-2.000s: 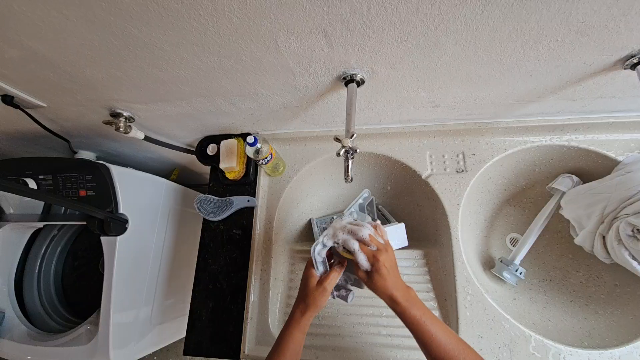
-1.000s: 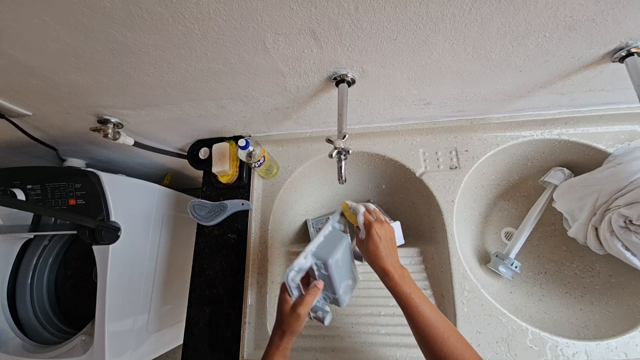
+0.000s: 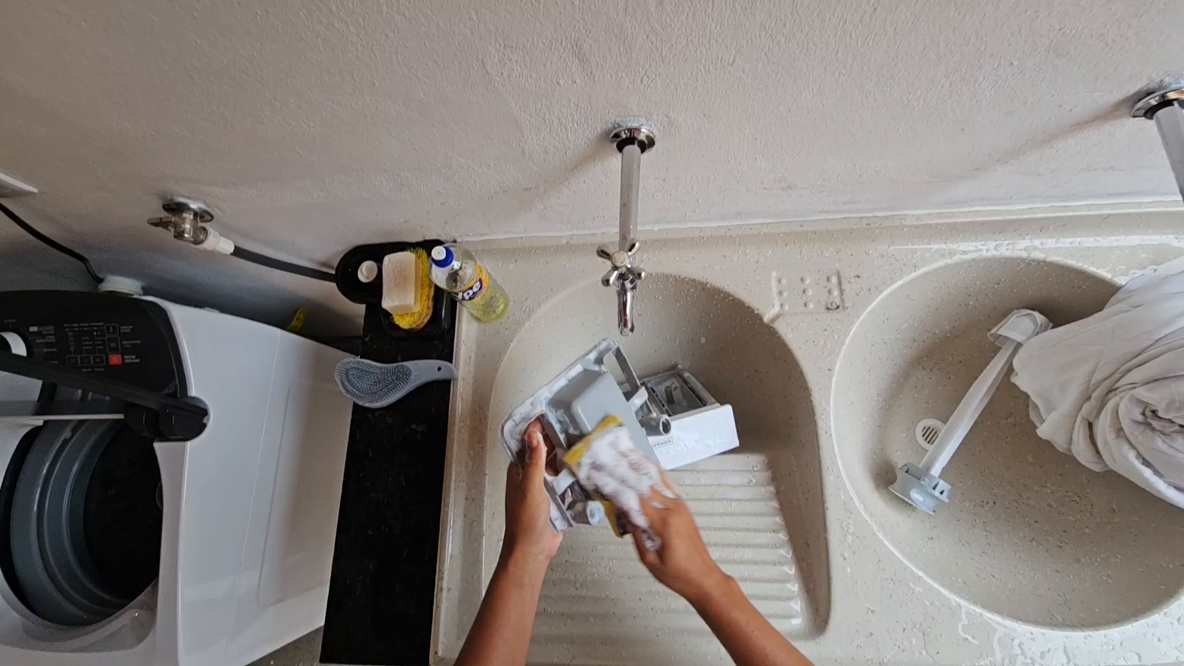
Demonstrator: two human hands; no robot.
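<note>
Over the ribbed laundry sink (image 3: 805, 555), my left hand (image 3: 534, 504) grips a grey plastic tray-like part (image 3: 583, 398) by its lower left side. My right hand (image 3: 673, 535) holds a yellow sponge (image 3: 610, 467) covered in white foam against that part; the hand is slightly blurred. Behind and to the right, a white and grey plastic drawer (image 3: 698, 435) lies in the basin, partly hidden by the held part. The metal faucet (image 3: 625, 277) hangs above the basin, with no water seen running.
Left stands a white washing machine (image 3: 250, 462). A grey brush (image 3: 393, 381) lies on the black ledge (image 3: 384, 536), near a bar of soap on a yellow sponge (image 3: 402, 287) and a bottle of yellow liquid (image 3: 472, 285). The right basin (image 3: 1036, 583) holds a white plastic rod-like part (image 3: 967, 416) and bundled cloth (image 3: 1110, 379).
Earlier, foam covered both hands' work close together; then the grey part was tilted lower left. Now it is higher, and the foamy sponge has moved down onto its lower right side.
</note>
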